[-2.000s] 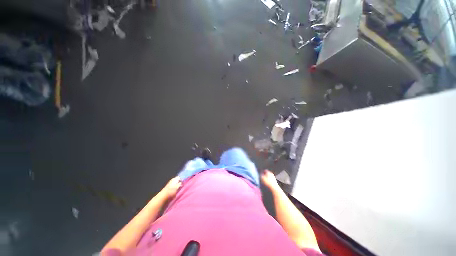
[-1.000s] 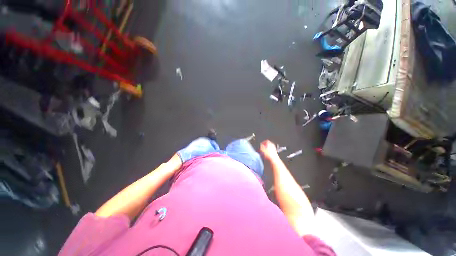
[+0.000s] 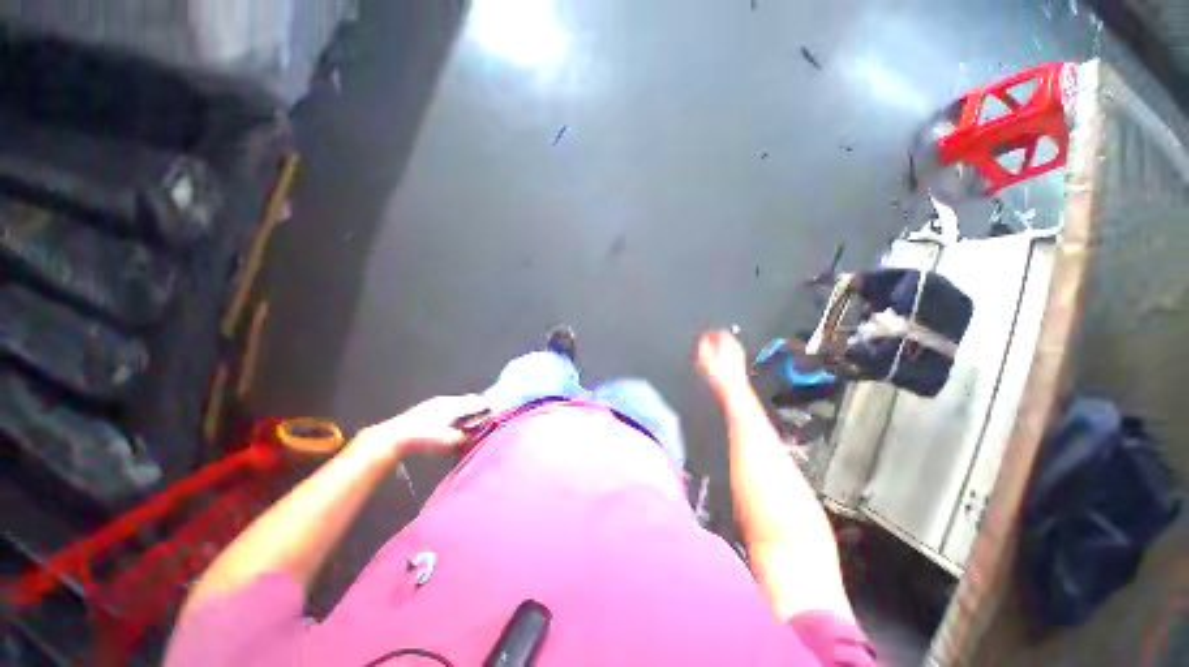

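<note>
My left hand (image 3: 441,422) is at the left hip, by the hem of the pink shirt. A small dark patch shows at its fingers; I cannot tell whether it is a held thing or a pocket edge. My right hand (image 3: 719,354) hangs out in front on the right, small and blurred, with its fingers seemingly curled. No held thing shows in it. A red tubular hand truck (image 3: 170,508) with a yellow-hubbed wheel stands at the lower left, beside my left arm and not touched by my left hand.
Grey floor (image 3: 574,196) runs ahead. Dark wrapped rolls (image 3: 91,287) lie on the left behind yellow tape. On the right are a tied dark bundle (image 3: 932,326) on a pale surface (image 3: 900,456), a red plastic stool (image 3: 1017,130), and a table edge (image 3: 1030,456) with dark cloth (image 3: 1095,508).
The view has moved forward along the aisle. The hand truck has come from upper left to lower left. The white table has left the view and the red stool has appeared.
</note>
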